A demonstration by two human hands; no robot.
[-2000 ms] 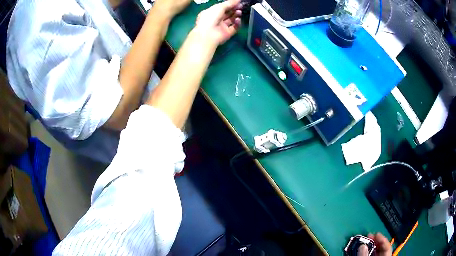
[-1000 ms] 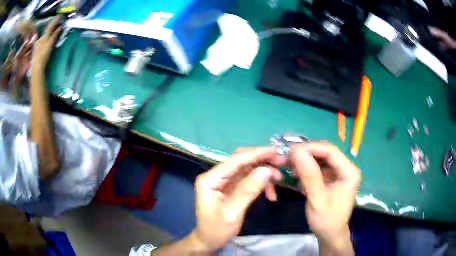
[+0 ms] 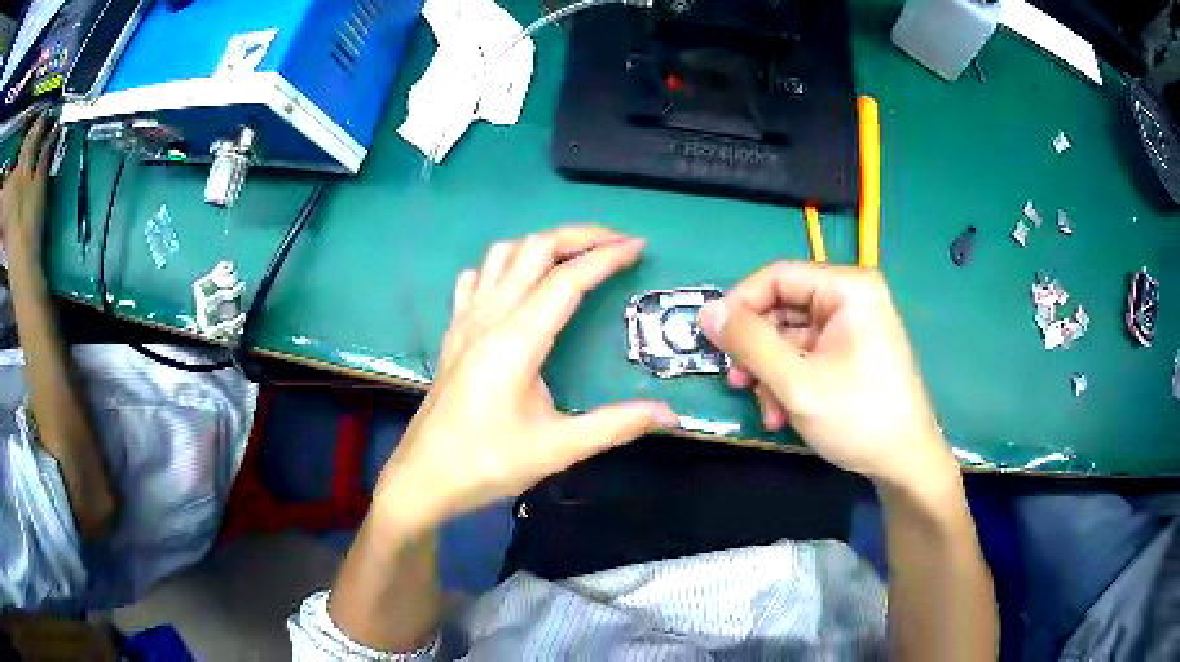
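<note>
A smartwatch body [image 3: 666, 331], a small rounded square with a silver rim and a round part in its middle, is at the front edge of the green mat. My right hand [image 3: 809, 356] pinches its right side between thumb and fingers. My left hand [image 3: 511, 356] is to its left, fingers and thumb spread apart, empty and not touching it. Whether the watch body rests on the mat or is just above it, I cannot tell.
Behind are a black press base [image 3: 705, 162], orange sticks [image 3: 868, 181], a white wipe [image 3: 472, 78] and a blue power unit [image 3: 278, 78]. Scraps [image 3: 1059, 317] and a dark teardrop piece [image 3: 963, 246] lie right. Another person's arm [image 3: 45, 336] is at left.
The view has swung right and down from the neighbour's arms to my own bench area. My left hand has come away from the watch body and opened; my right hand keeps hold.
</note>
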